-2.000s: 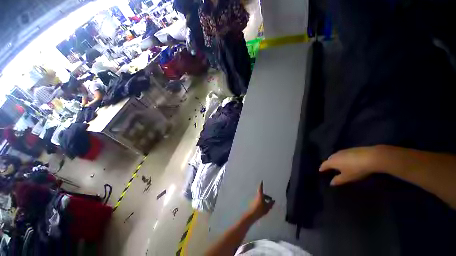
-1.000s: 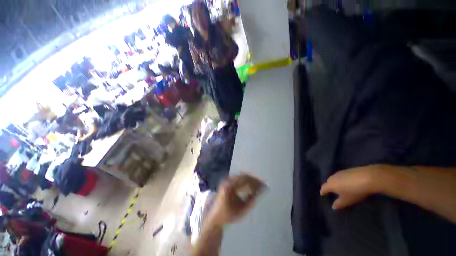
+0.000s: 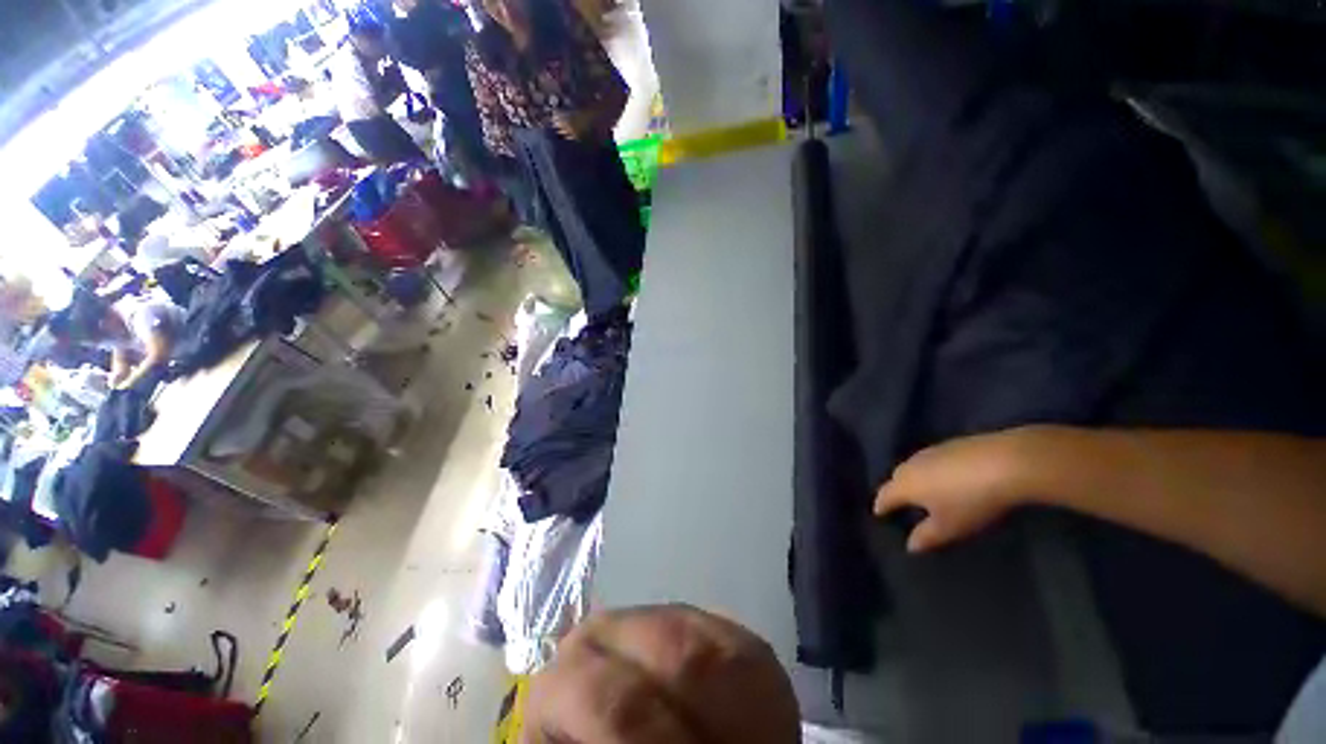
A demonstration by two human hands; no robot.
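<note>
A slim dark fabric roll (image 3: 825,422) lies lengthwise on the grey-white table (image 3: 698,393), a thin end sticking out at its near end. Right of it, a large mass of dark cloth (image 3: 1047,305) lies in loose folds. My right hand (image 3: 960,487) rests on this cloth beside the slim roll, palm down, thumb a little apart from the curled fingers; no grip shows. My left hand (image 3: 662,680) is close to the camera at the bottom edge, over the near end of the table. Its fingers look curled; whether it holds anything is hidden.
A person (image 3: 550,87) stands beyond the table with dark cloth hanging in front, by a green crate (image 3: 639,167). Dark cloth (image 3: 567,422) lies heaped on white wrinkled sacks (image 3: 545,581) along the table's left side. Workstations and red crates (image 3: 167,712) stand farther left. Scraps litter the floor.
My left hand has moved from over the table down to the bottom edge, closer to the camera, fingers now curled. My right hand stays on the dark cloth. The view has shifted.
</note>
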